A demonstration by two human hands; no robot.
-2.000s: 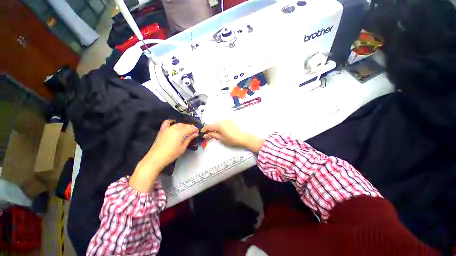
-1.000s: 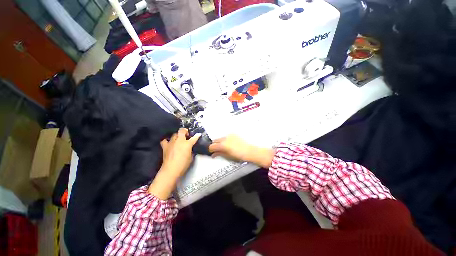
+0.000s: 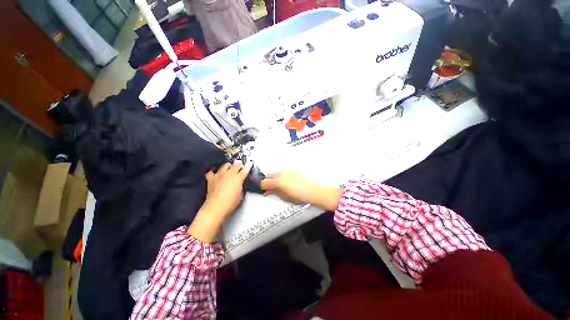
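Note:
A black garment [image 3: 150, 169] lies heaped left of the needle and hangs over the table's left side. Its small black edge [image 3: 254, 181] lies by the presser foot [image 3: 240, 153] of the white sewing machine [image 3: 325, 69]. My left hand [image 3: 225, 190] presses on the garment just in front of the foot, fingertips near the needle area. My right hand [image 3: 290, 187] pinches the right end of the black edge between thumb and fingers. The needle tip itself is too small to make out.
The machine bed [image 3: 269, 217] has a printed ruler along its front. Orange shapes [image 3: 304, 120] and a slim red tool [image 3: 307, 137] are under the arm. A dark plate [image 3: 450, 94] lies at right. More black cloth [image 3: 494, 200] hangs at right. A cardboard box [image 3: 52, 195] stands at left.
Since the oldest frame, both hands have shifted slightly toward the front of the machine bed and the red-orange patch between them is gone from view. Since one second ago, they have hardly moved.

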